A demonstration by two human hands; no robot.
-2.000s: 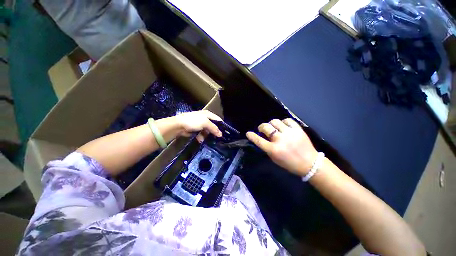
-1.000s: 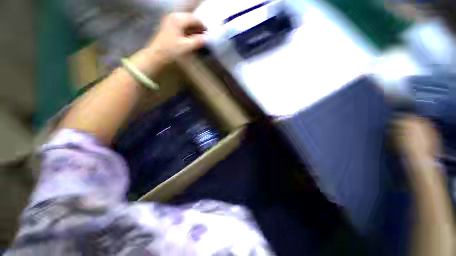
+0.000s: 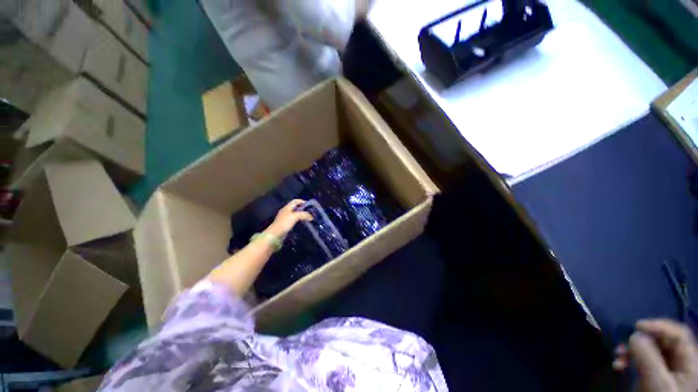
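My left hand (image 3: 289,219) reaches into the open carton (image 3: 187,249) and its fingers grip the pale-edged rim of a black plastic housing (image 3: 325,230). Other glossy black housings (image 3: 360,200) lie around it. Another black housing (image 3: 490,53) lies alone on the white sheet at the top of the view. My right hand (image 3: 664,356) is at the lower right corner, partly cut off, with curled fingers over the bench's dark mat. Whether it holds anything is not clear.
A thin dark tool (image 3: 677,285), perhaps pliers, lies on the dark mat (image 3: 605,207). The bench edge runs right of the carton. Another person's pale-clothed legs (image 3: 283,46) are beyond it. An open empty carton (image 3: 80,253) and stacked cartons (image 3: 99,107) stand left.
The housing worked on over the lap is gone from there; one now lies on the white sheet. My left hand has moved down into the carton. My right hand has moved to the lower right.
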